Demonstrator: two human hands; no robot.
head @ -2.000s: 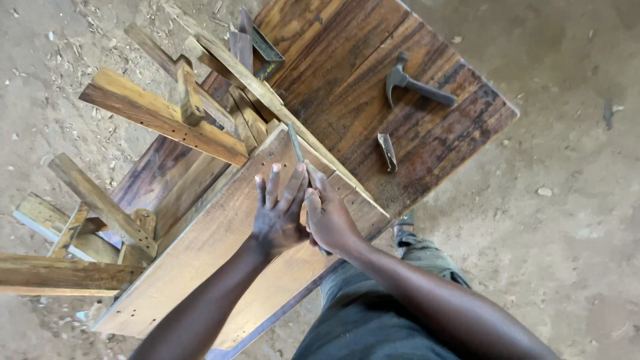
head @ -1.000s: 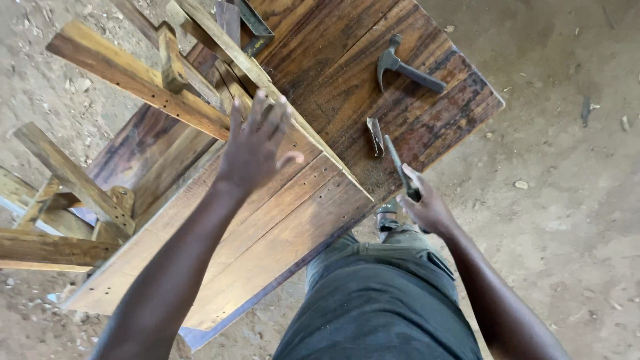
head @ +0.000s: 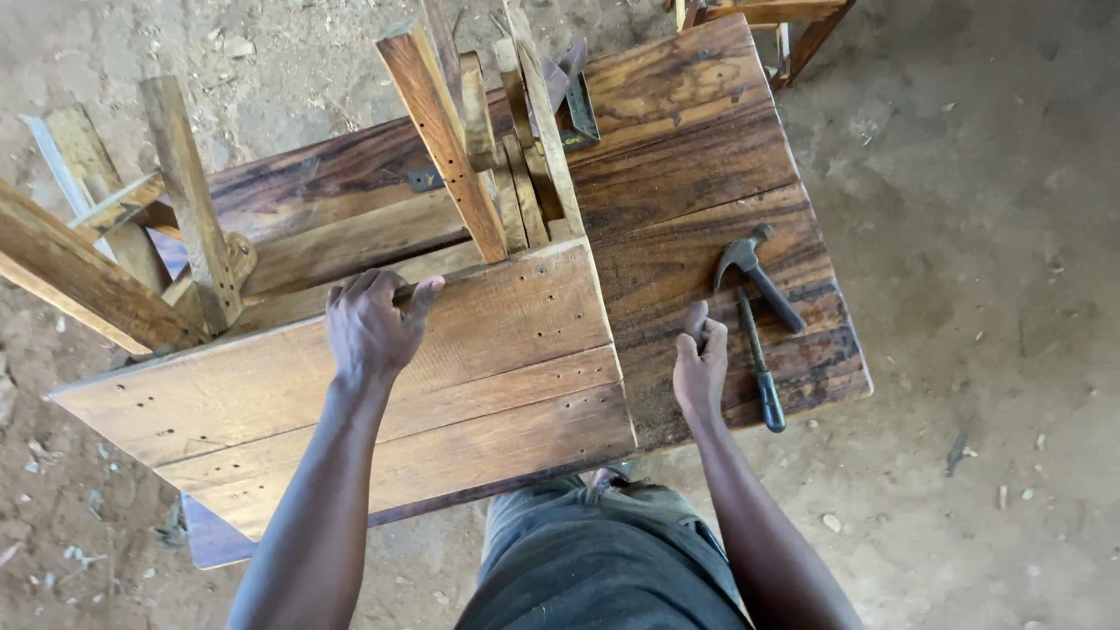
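Note:
Curled over the upper edge of a pale wooden panel (head: pixel 507 350) with nail holes, my left hand (head: pixel 372 324) has its thumb on the edge. My right hand (head: pixel 702 372) is above the dark plank tabletop, pinching a small brownish folded piece (head: pixel 696 320), probably sandpaper. Just right of that hand, a thin metal tool with a dark handle (head: pixel 768 398), seemingly a file, lies on the tabletop. A claw hammer (head: pixel 761 280) rests beside it, its head near the tool's tip. The panel belongs to a wooden piece with legs (head: pixel 446 140) pointing up and away.
The piece lies across the dark tabletop (head: pixel 682 192). A metal square (head: pixel 582 109) sits behind its legs. More wooden legs (head: pixel 192 201) stick out at the left. Part of another wooden piece (head: pixel 809 22) shows at the top. Wood chips litter the dirt floor (head: pixel 980 350).
The thin tool, held in my right hand before, now lies by the hammer. The folded piece has gone from the tabletop into my right hand. My left hand, raised before, now grips the panel's edge.

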